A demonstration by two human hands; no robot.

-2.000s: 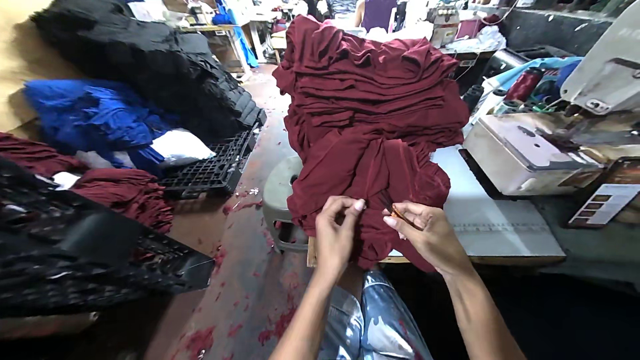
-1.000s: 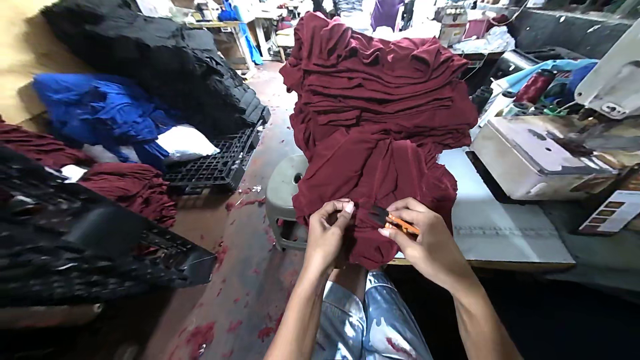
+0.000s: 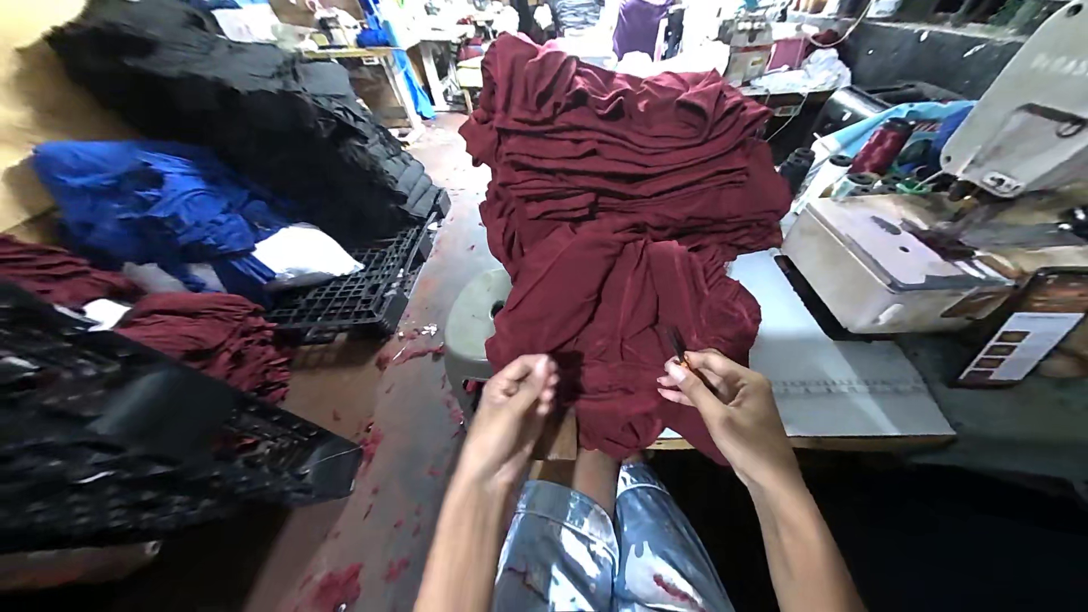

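Note:
A large pile of maroon knit fabric [image 3: 629,178] lies over the table in front of me, its near part hanging over the edge above my knees. My right hand [image 3: 718,395] holds small thread snips [image 3: 687,361] with orange handles and dark blades, which point up and away over the fabric. At the left edge of the near fabric is my left hand [image 3: 520,391], its fingers curled together; whether a bit of thread or cloth is between them cannot be told.
A sewing machine [image 3: 901,255] stands on the right of the white tabletop [image 3: 850,391], thread cones [image 3: 884,144] behind it. A grey-green stool [image 3: 469,331] is left of the table. Black plastic pallets [image 3: 374,289], blue cloth [image 3: 161,204] and black fabric stacks [image 3: 255,110] lie farther left.
My left hand has come away from the fabric's middle toward the left, so the hands are farther apart. The snips, more plainly seen a second ago, remain in my right hand.

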